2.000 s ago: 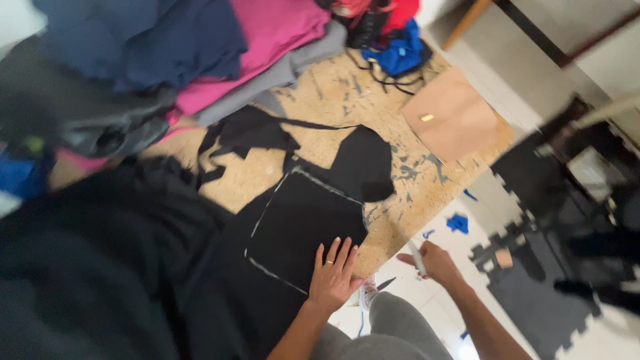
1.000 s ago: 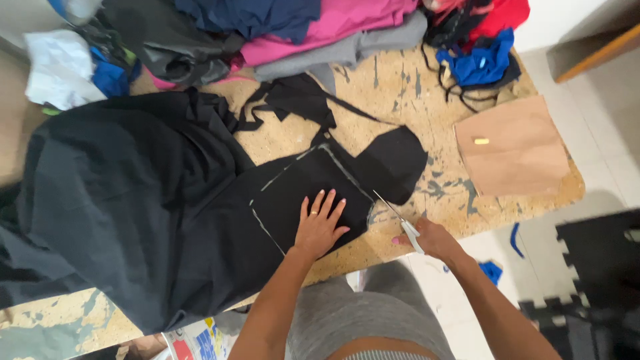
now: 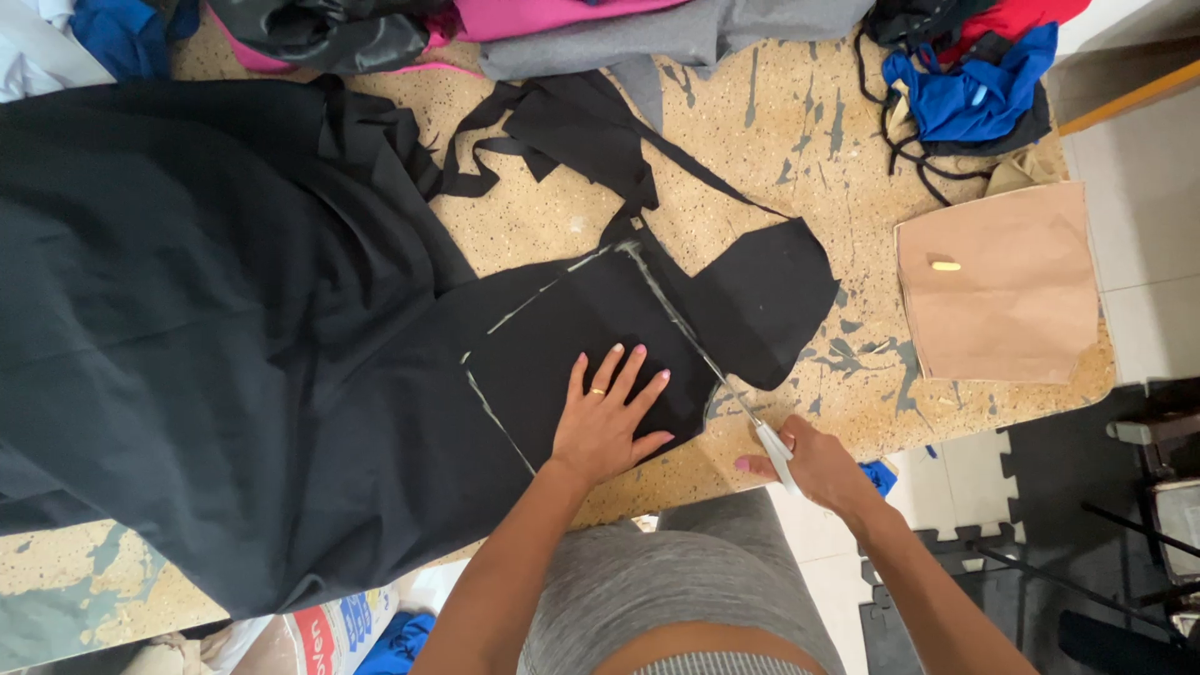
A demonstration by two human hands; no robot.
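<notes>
My left hand (image 3: pixel 609 417) lies flat with spread fingers on black fabric (image 3: pixel 581 328), inside a four-sided outline of white chalk lines. In my right hand (image 3: pixel 816 459) are white-handled scissors (image 3: pixel 773 450), their blades at the fabric's right edge along the chalk line. Right of the blades, a rounded black flap (image 3: pixel 769 300) lies on the table, joined to a thin strip. Black offcuts (image 3: pixel 581 122) lie above the outline. The bulk of the fabric spreads in folds to the left.
A brown paper pattern (image 3: pixel 1003 291) with a yellow piece of chalk (image 3: pixel 946 266) on it rests at the worn table's (image 3: pixel 862 394) right end. Along the back are gray cloth (image 3: pixel 600 37), pink cloth (image 3: pixel 553 14) and a blue garment (image 3: pixel 984 94). Bags sit below the front edge.
The scissors in my right hand, away from the fabric two seconds ago, are now at its right edge. My left hand stays on the fabric. The view has shifted strongly.
</notes>
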